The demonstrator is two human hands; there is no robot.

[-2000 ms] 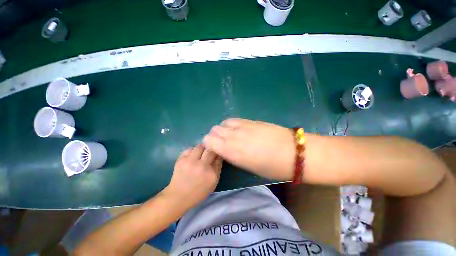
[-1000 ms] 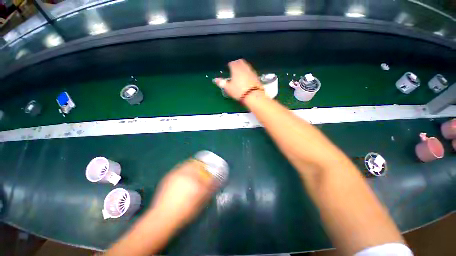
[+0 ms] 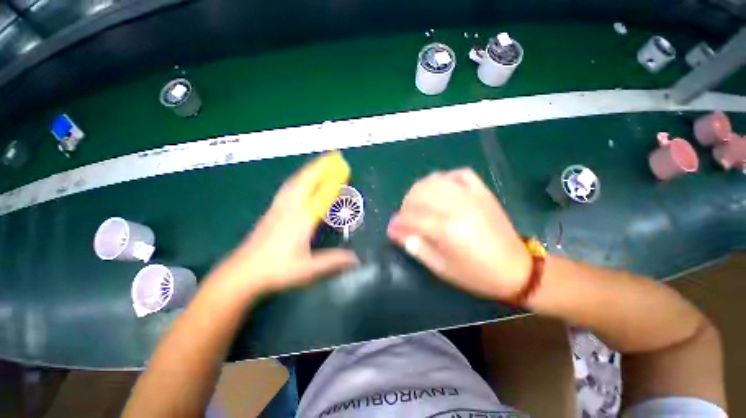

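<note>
A pale grey-white fan housing sits on the dark green worktop in front of me, its round spoked grille facing up. My left hand is blurred, close to the housing's left side, with thumb and fingers apart; yellow finger cots cover fingertips beside the housing. Whether they touch it is unclear. My right hand is to the right of the housing, apart from it, with its fingers curled; its palm is hidden. A white spot shows at its fingertips, too blurred to name.
Two white housings lie at left. A grey motor-fan unit with thin wires stands at right, near pink housings. Beyond the white rail, the conveyor carries several units and a blue-and-white item. White parts lie below the table edge.
My right hand has come back from the conveyor to above the worktop. The housing blurred at my left hand now stands with its grille up, and that hand has opened. The view has shifted.
</note>
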